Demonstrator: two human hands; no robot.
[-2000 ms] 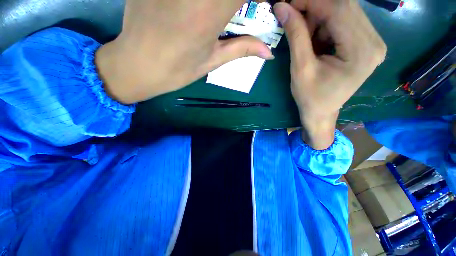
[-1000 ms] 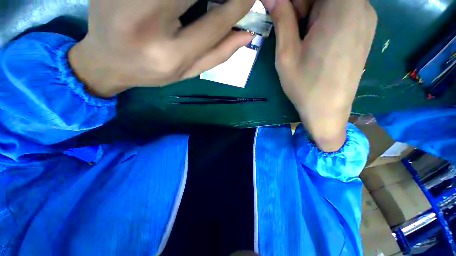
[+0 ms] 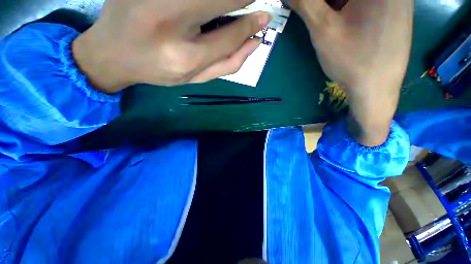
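Observation:
A white test board [image 3: 253,68] lies on the dark-green mat at the top centre, with dark circuitry and a pale strip near its upper part. My left hand [image 3: 170,46] comes from the left, its fingertips closed on the board at the circuitry. My right hand [image 3: 364,51] is at the upper right; its fingertips are cut off by the top edge, so what it holds cannot be told. Any screen at the board's far end is hidden or out of view. Black tweezers [image 3: 230,100] lie below the board.
A heap of yellow scraps [image 3: 336,94] lies beside my right wrist. Stacked screens [image 3: 458,64] with red-orange bits stand at the right edge. Another person's blue sleeve [image 3: 439,131] is at the right, above cardboard boxes [image 3: 418,196] and a blue rack [image 3: 439,211].
My right hand has moved right and up, and its fingertips have left the picture. The yellow scraps now show beside its wrist. My left hand stays at the board.

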